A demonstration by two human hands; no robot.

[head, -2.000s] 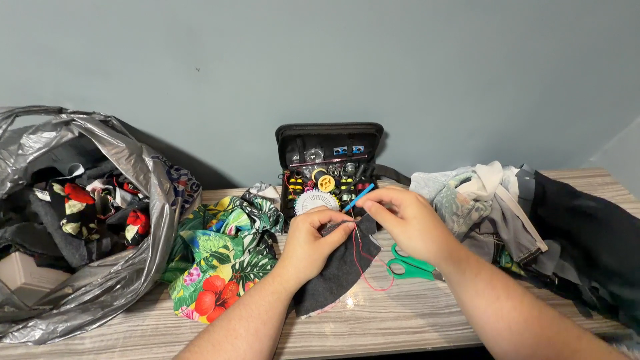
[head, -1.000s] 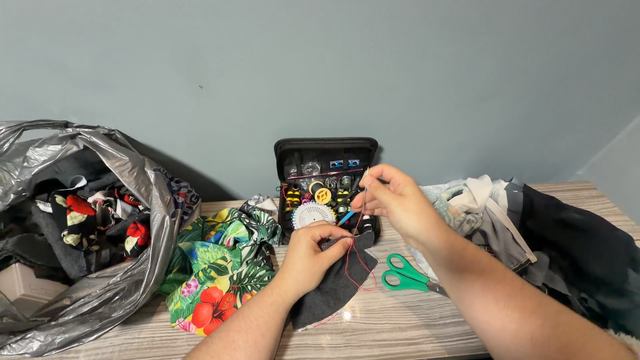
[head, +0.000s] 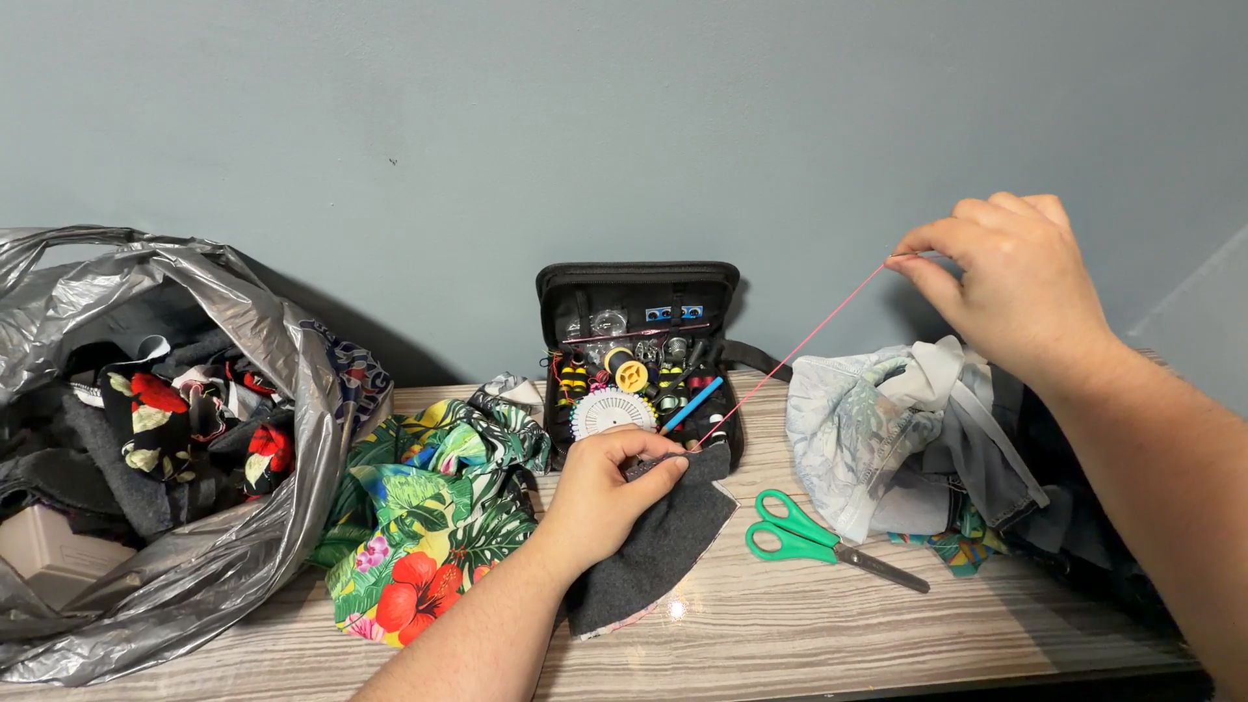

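My left hand pinches the upper edge of a dark grey fabric piece, which hangs down over the table. My right hand is raised at the right, thumb and forefinger closed on a sewing needle. A pink thread runs taut from the fabric's top edge up to those fingertips. Behind my left hand stands an opened black sewing kit with a pin wheel, a yellow spool and several small thread spools. A blue stick-like tool slants just above my left fingers.
Green-handled scissors lie right of the fabric. Tropical-print cloth lies left of my left hand, beside a grey plastic bag full of cloth scraps. Light and dark garments are heaped at the right. A grey wall rises behind the table.
My right hand has moved up and far to the right from near my left hand, and the thread that hung in loose loops is now stretched straight. My left hand still holds the fabric.
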